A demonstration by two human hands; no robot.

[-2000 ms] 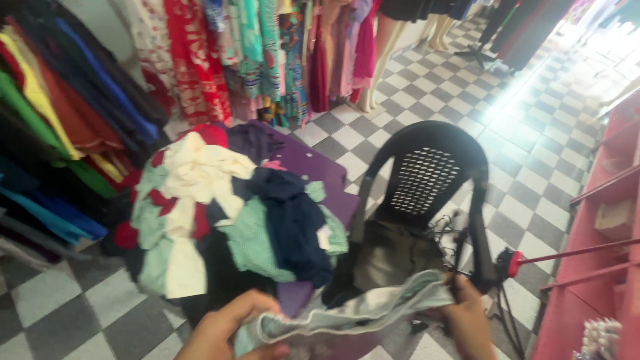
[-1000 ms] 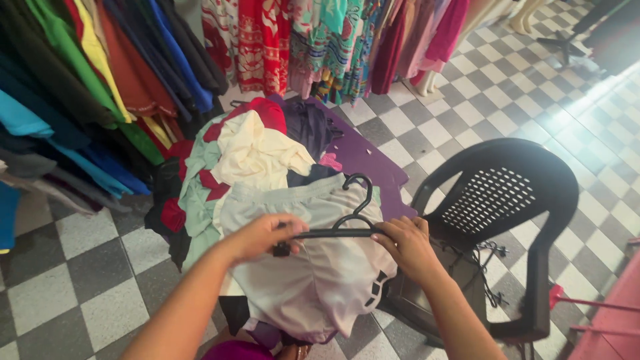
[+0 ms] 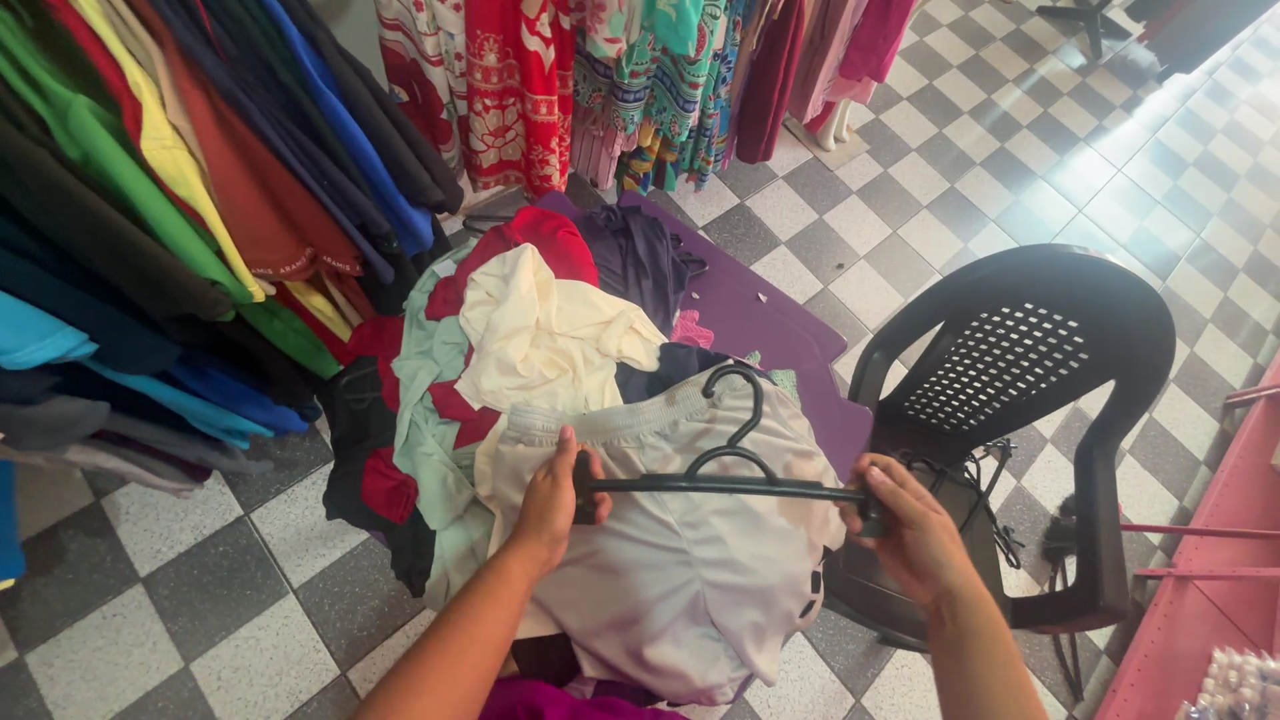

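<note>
My left hand (image 3: pixel 562 495) grips the left clip end of a black plastic clip hanger (image 3: pixel 720 484). The right clip end is held in my right hand (image 3: pixel 900 510). The hanger's hook points away from me. Beneath it, light grey shorts (image 3: pixel 640 560) with an elastic waistband lie spread over the near side of a clothes pile. A cream garment (image 3: pixel 545 330), a red one (image 3: pixel 540 240), a mint-green one (image 3: pixel 425 390) and a dark navy one (image 3: pixel 635 260) are heaped beyond the shorts on a purple surface (image 3: pixel 770 320).
A black plastic armchair (image 3: pixel 1000 350) stands at the right with dark cables (image 3: pixel 985 490) on its seat. Coloured shirts (image 3: pixel 200 180) hang at the left, and patterned dresses (image 3: pixel 520 100) at the back. Pink shelving (image 3: pixel 1200 620) edges the lower right, over a checkered tile floor (image 3: pixel 190 560).
Two seconds ago my hands held a light garment by its edge. A second ago the shorts lay on the pile and both hands held the hanger, as now. The view has shifted.
</note>
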